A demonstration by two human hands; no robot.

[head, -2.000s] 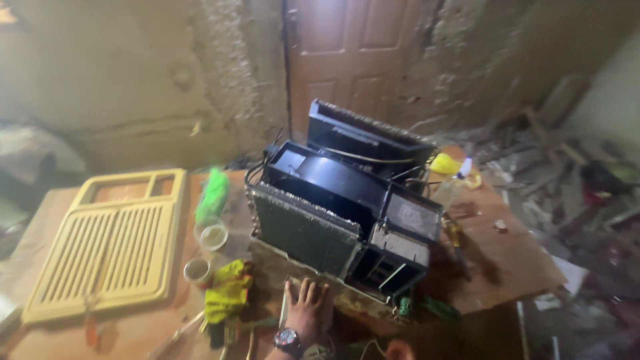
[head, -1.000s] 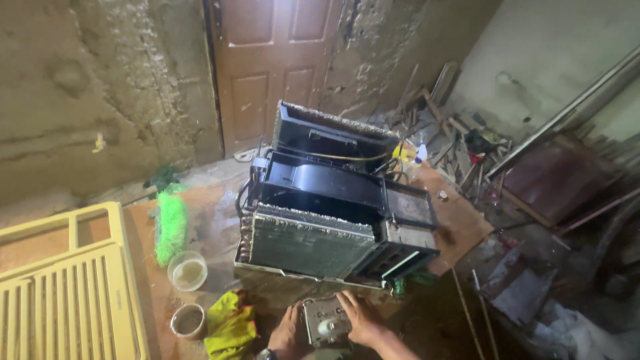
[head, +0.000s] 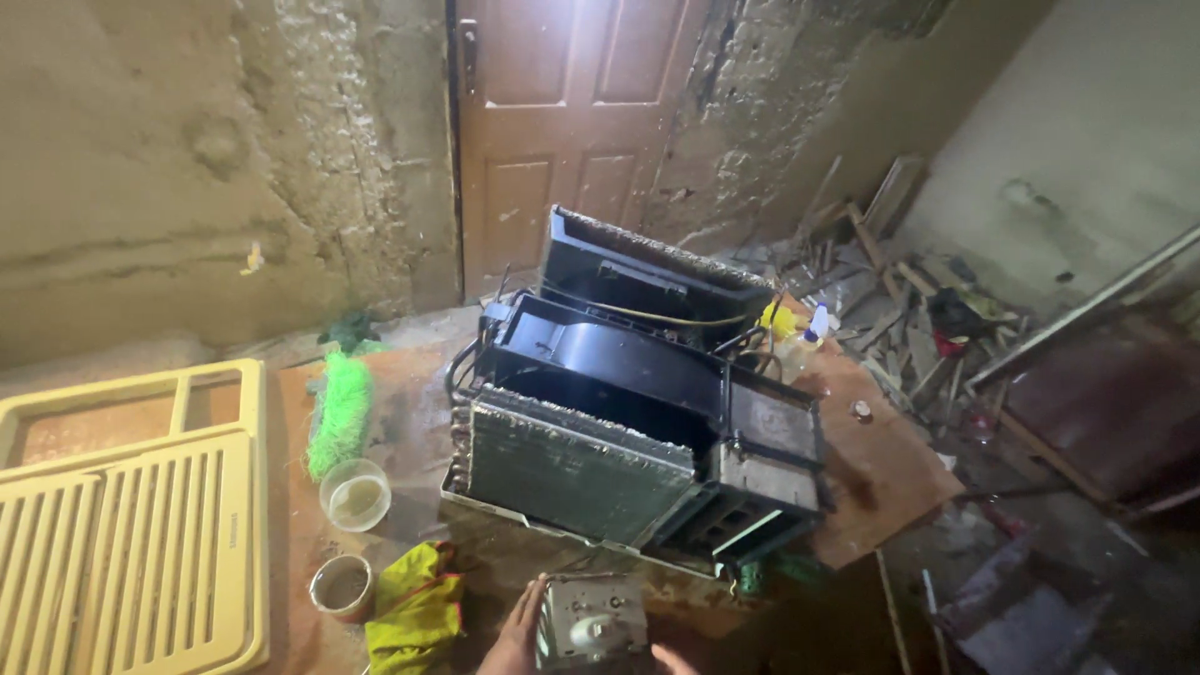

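A metal control box with a white knob [head: 592, 623] stands near the bottom of the head view. My left hand [head: 516, 633] lies along the box's left side, fingers extended against it. Only some fingers of my right hand [head: 671, 658] show, close to the box's lower right corner; whether they touch it is unclear. Just beyond the box is an opened window air conditioner chassis [head: 581, 478] with its black fan housing [head: 619, 356] and finned coils. A yellow-green cloth [head: 412, 609] lies left of my left hand.
At left lies a cream slatted front panel [head: 253, 525]. Between it and the chassis are a green bristled brush [head: 342, 417], a clear plastic tub [head: 355, 495] and a cup [head: 342, 586]. Wood scraps [head: 881, 319] litter the floor at right, beyond the table's edge.
Two seconds ago one hand lay spread below the chassis; a second ago both hands were at the control box. Now the right hand is lower and mostly out of frame.
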